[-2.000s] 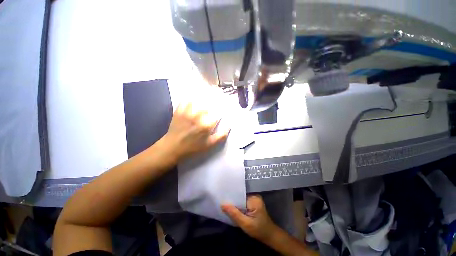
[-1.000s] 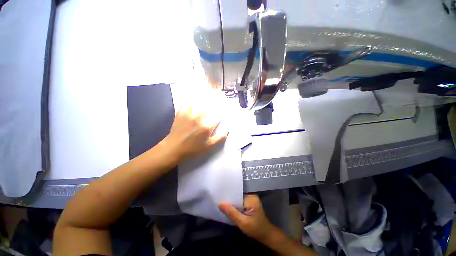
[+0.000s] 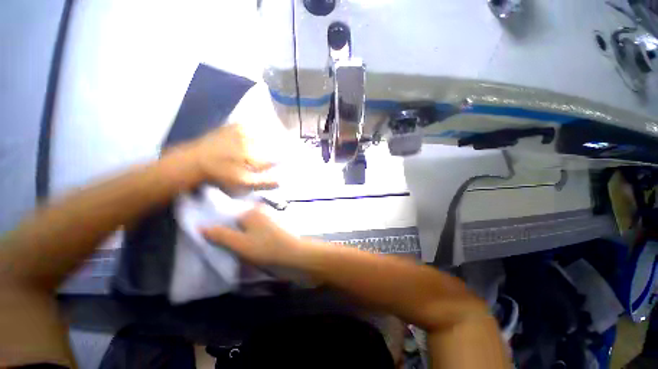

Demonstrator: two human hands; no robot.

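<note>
A pale cut piece [image 3: 196, 270] lies over a dark grey cut piece [image 3: 209, 97], left of the needle. Both slant on the white table, away from the presser foot [image 3: 326, 150]. My left hand [image 3: 227, 158] rests on the upper part of the pale piece, fingers bent, blurred. My right hand [image 3: 260, 238] is just below it on the pale piece, which is creased between the hands. Whether the fingers pinch the fabric is too blurred to tell.
The white machine head [image 3: 462, 65] spans the top right, with a shiny metal bar [image 3: 349, 108] in front. A shaped pale piece [image 3: 433, 194] lies right of the needle. A large panel [image 3: 22, 94] lies at far left. Cloth bundles [image 3: 555, 303] hang below the ruler edge.
The pale and dark pieces have shifted left from the needle and turned. My right hand has moved up and left onto the pale piece. My left hand has moved left. The camera view has also shifted.
</note>
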